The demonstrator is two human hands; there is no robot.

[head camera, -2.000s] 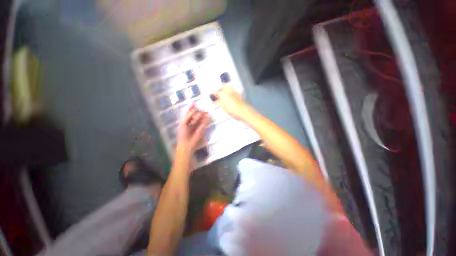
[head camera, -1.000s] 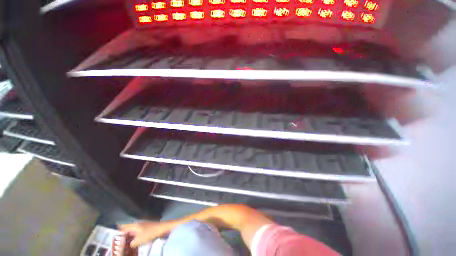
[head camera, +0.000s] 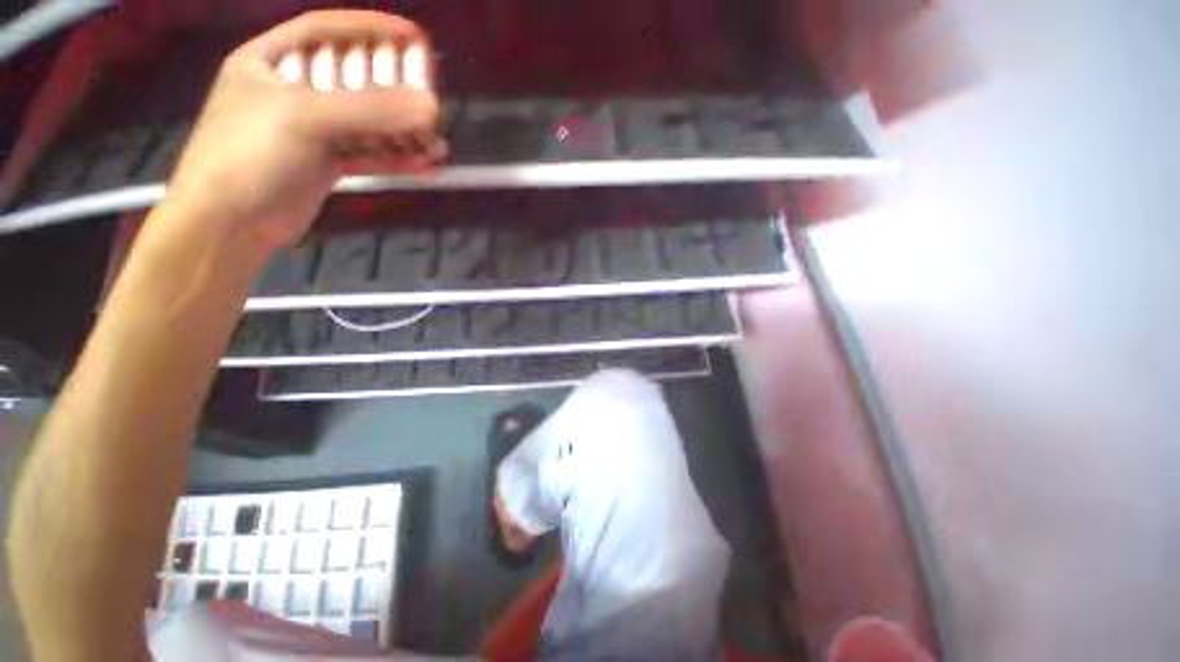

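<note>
My left hand (head camera: 330,110) is raised at the upper left, in front of the shelf rack. Its fingers are closed around a row of several small bright-edged pieces (head camera: 353,70), which look like smartwatch bodies. A white compartment tray (head camera: 278,556) lies at the lower left. Most visible pockets are pale and a few hold dark watches (head camera: 249,519). My forearm and clothing partly hide it. My right hand cannot be made out; a blurred reddish shape at the bottom right edge is unclear.
Black ribbed shelves (head camera: 518,255) with white front edges are stacked across the upper view. A thin white loop of wire hangs at a lower shelf. A pale wall (head camera: 1061,323) stands on the right. My leg, a dark shoe and an orange-red object show below.
My left hand with the row of pieces has come up in front of the shelves. The view has tilted down, and the red digital readouts and the extended right arm are gone from view.
</note>
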